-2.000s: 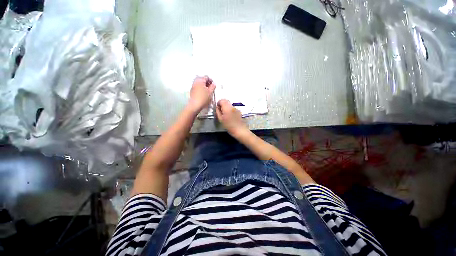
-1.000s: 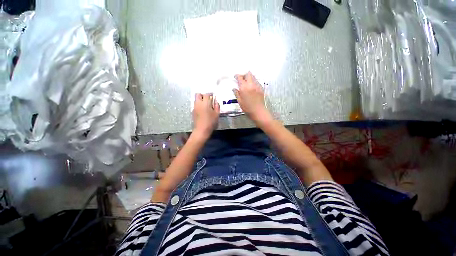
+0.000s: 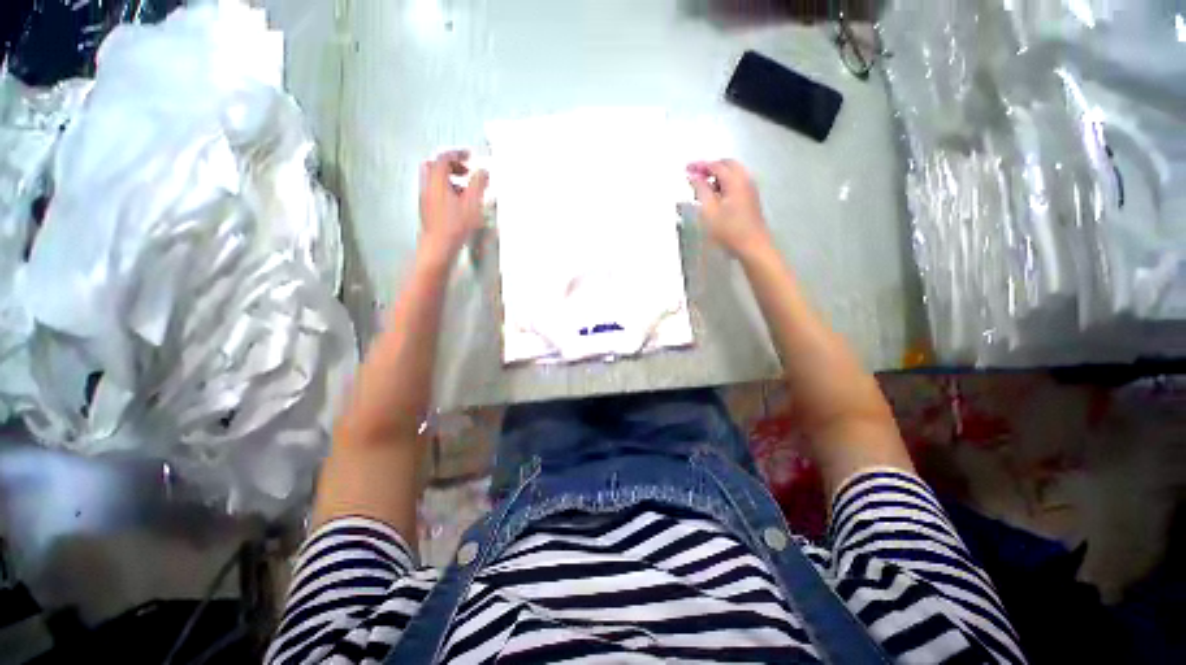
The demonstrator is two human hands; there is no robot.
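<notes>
A folded white garment (image 3: 592, 240) lies flat on the table in front of me, a neat upright rectangle in strong glare. Its neckline faces me, with a small dark neck label (image 3: 601, 329) inside. My left hand (image 3: 453, 205) is at its upper left edge, fingers curled and pinching the edge. My right hand (image 3: 731, 208) is at its upper right edge, also pinching the edge. Glare partly hides what lies between the fingertips. I cannot tell whether clear film lies around the garment.
A large loose white garment pile (image 3: 195, 273) covers the left side. Glossy film-covered garments (image 3: 1001, 195) lie at the right. A black phone (image 3: 784, 95) lies at the upper right, near a dark thin looped object (image 3: 856, 50). Red strips (image 3: 956, 422) lie on the floor beyond the table's front edge.
My hands have moved from the neckline, near the front edge, outward and away from me to the garment's two sides. The whole garment front and its label now show. The view has shifted slightly.
</notes>
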